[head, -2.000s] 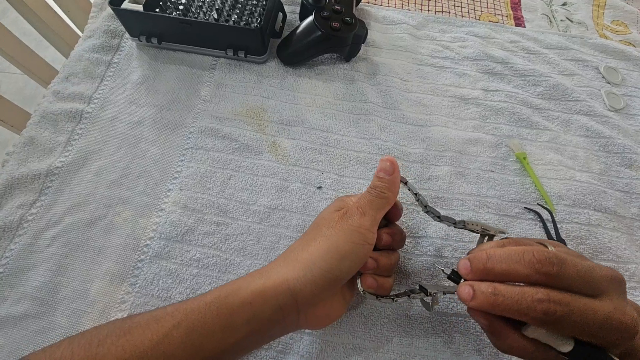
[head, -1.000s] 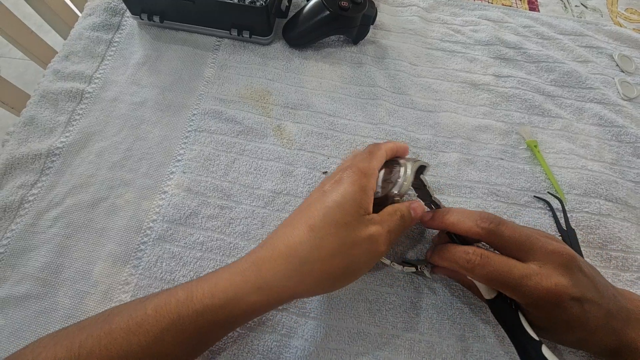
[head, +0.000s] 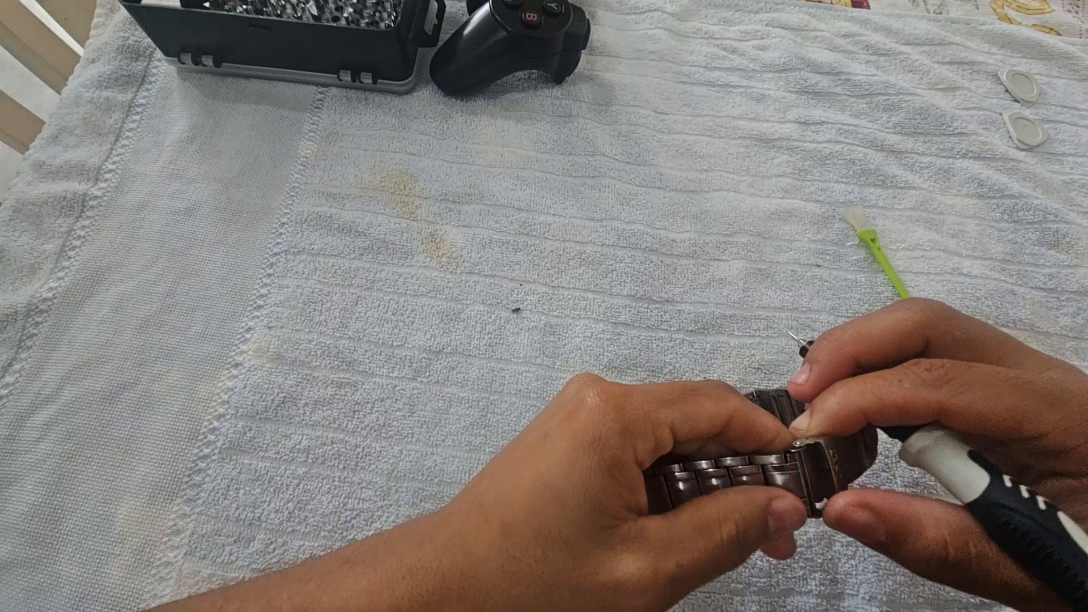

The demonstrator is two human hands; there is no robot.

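A dark metal link watch [head: 735, 476] is held low at the right, its bracelet between the thumb and fingers of my left hand [head: 646, 476]. The fingertips and thumb of my right hand [head: 952, 408] touch the watch near the clasp or case end; which part cannot be told. My right hand also holds a black-and-white handled precision screwdriver [head: 952, 463], whose thin tip points up and left past the index finger, off the watch. Just above that hand lies a small green brush [head: 884, 259] with pale bristles.
A white ribbed towel [head: 425, 340] covers the table. At the top left stands a black case [head: 280, 47] of metal bits, beside a black game controller [head: 510, 42]. Two small pale discs [head: 1026, 130] lie at the upper right. Chair slats [head: 34, 51] show at the left edge.
Both hands have moved toward the lower right with the watch, which has been turned over in them. The curved black tweezers seen earlier at the right no longer show.
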